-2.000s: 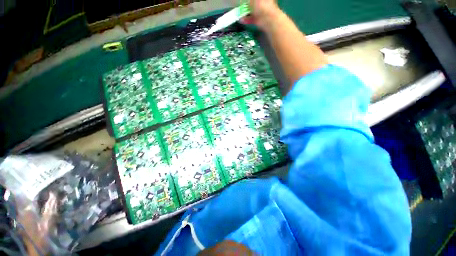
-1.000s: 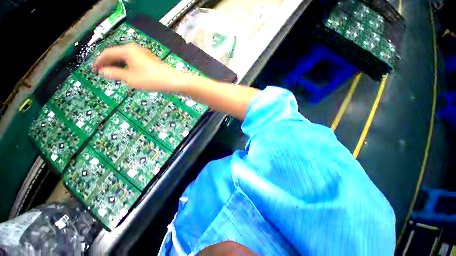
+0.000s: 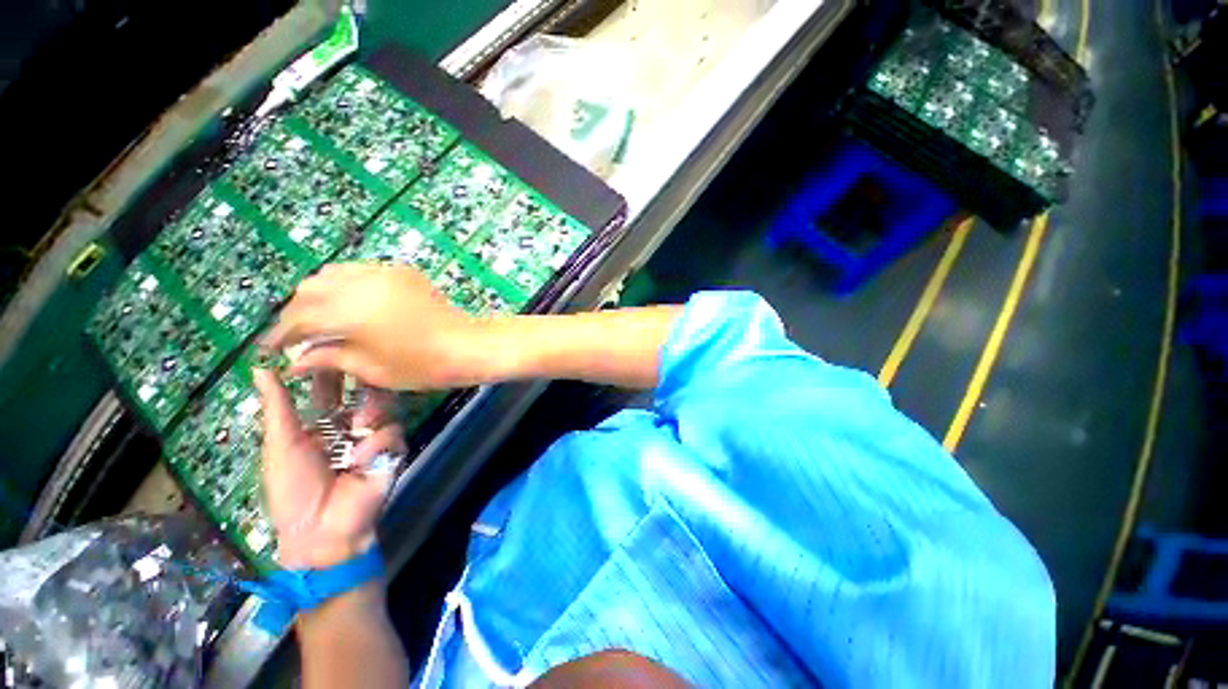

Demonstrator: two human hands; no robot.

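Note:
Green circuit boards [image 3: 243,256] lie in two rows on a black pad [image 3: 552,162]. My left hand [image 3: 317,471] is palm up above the near row, cupped around several small silver-grey metal parts [image 3: 337,433]; a blue strap is on its wrist. My right hand [image 3: 384,323] is just above my left palm, fingertips bent down towards the parts; whether it pinches one is hidden. A white and green tube [image 3: 317,57] lies at the far edge of the boards.
A clear bag of silver-grey pieces [image 3: 101,606] is at lower left. A crumpled clear bag [image 3: 559,101] lies on the bench beyond the pad. Stacked boards [image 3: 970,101] stand at upper right, near a blue frame [image 3: 869,215] and yellow floor lines.
The view has swung right since the first frame. My right hand let go of the tube and has moved back to my left hand, which has come over the boards from the bag with parts.

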